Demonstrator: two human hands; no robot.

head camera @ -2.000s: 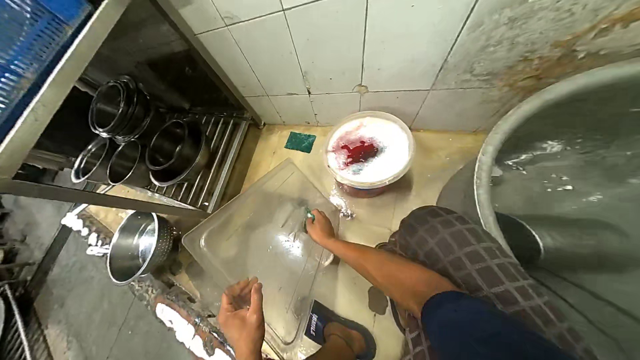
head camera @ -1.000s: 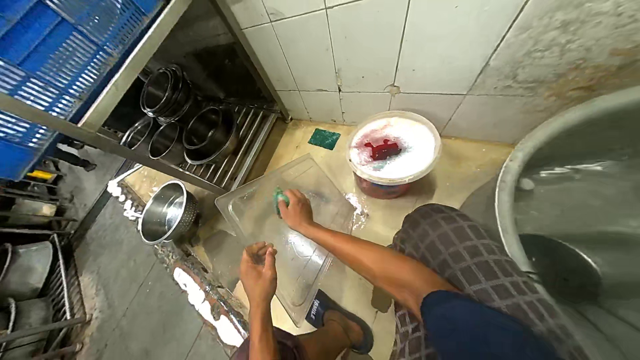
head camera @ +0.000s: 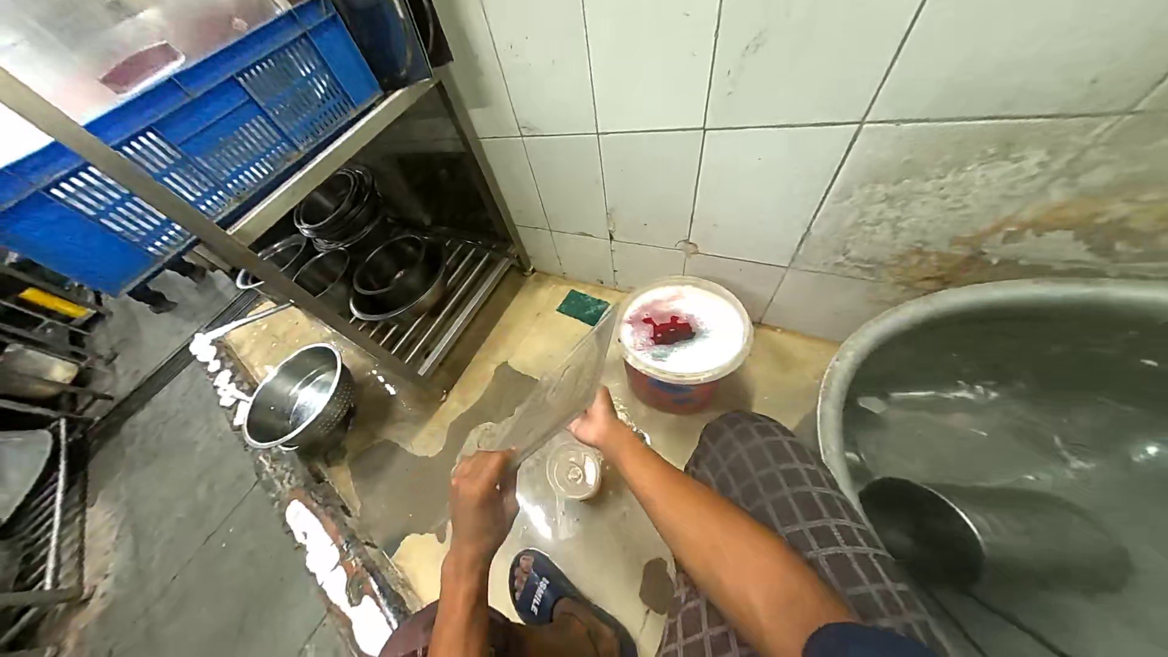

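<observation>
A clear plastic lid is tilted up on its edge above the wet floor. My left hand grips its near end, fingers closed over the edge. At the lid's right side, my right hand holds the edge; its fingertips are partly hidden behind the plastic. A small round clear plastic lid or container sits on the floor just below my right hand. Beyond the hands stands a round tub of white foam with a red patch. A green scouring pad lies on the floor left of the tub.
A large metal basin of water with a submerged metal pot stands at the right. At the left are a perforated steel bowl, a metal rack with dark pans, and a blue crate. A tiled wall rises behind.
The large clear lid, lying flatter before, is now tilted up. My right hand was on its face with something green and now grips its edge. My left hand has closed on the near end.
</observation>
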